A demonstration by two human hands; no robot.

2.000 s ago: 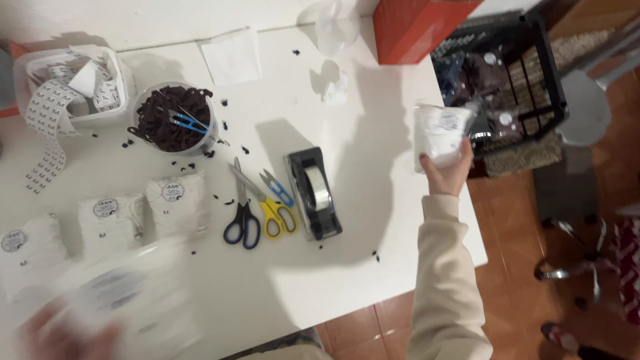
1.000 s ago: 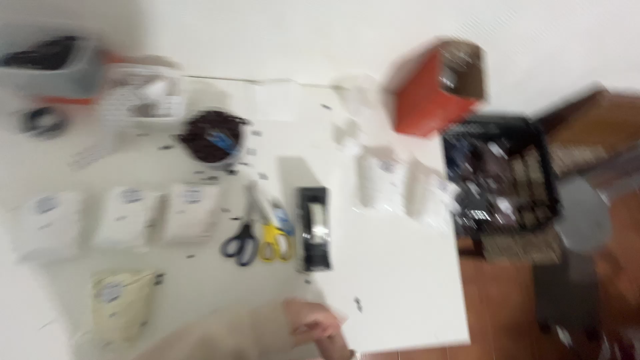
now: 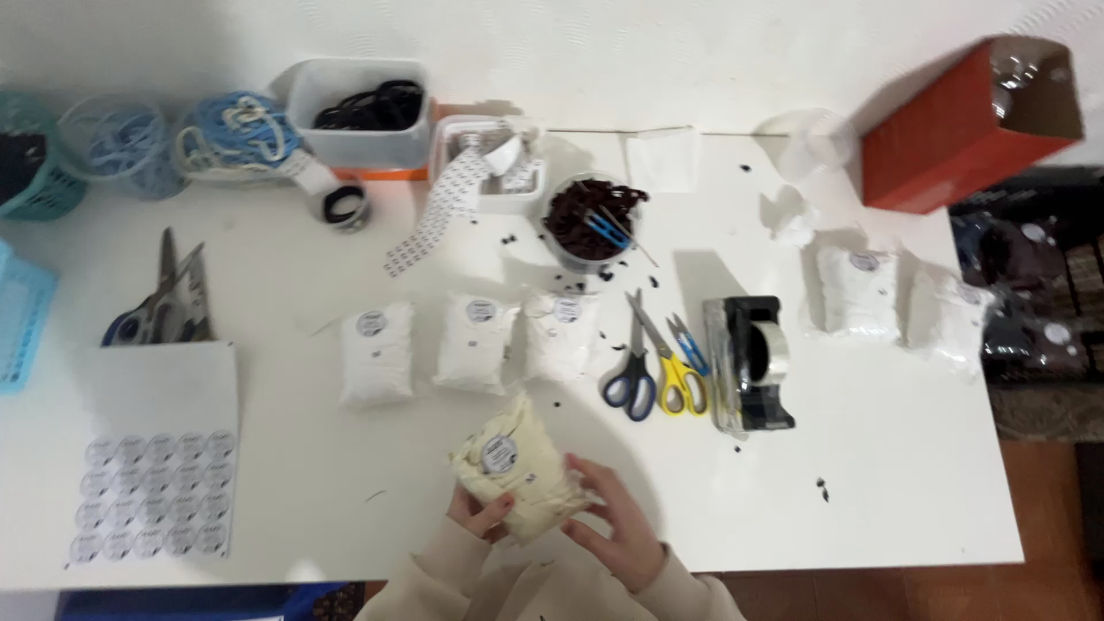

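A cream-coloured fabric item in a clear plastic bag (image 3: pixel 539 492), with a round sticker on it, is held over the near edge of the white table. My left hand (image 3: pixel 483 515) grips its lower left side, thumb on top. On its right side are the fingers of my right hand (image 3: pixel 617 522). Beyond it lie several similar white packets in a row, among them a left one (image 3: pixel 378 358), a middle one (image 3: pixel 476 345) and a right one (image 3: pixel 561 336). Two more white packets (image 3: pixel 860 293) rest at the right edge of the table.
Dark-handled scissors (image 3: pixel 634 371), yellow-handled scissors (image 3: pixel 680 379), blue thread snips (image 3: pixel 690 345) and a tape dispenser (image 3: pixel 746 362) lie right of centre. A tub of dark pieces (image 3: pixel 591 220) stands behind. A sticker sheet (image 3: pixel 159 405) lies left, a red box (image 3: pixel 957 138) back right.
Two seconds ago my right hand held a white packet at the table's right edge; two packets now lie there. The cream packet, on the table one second ago, is now in both hands.
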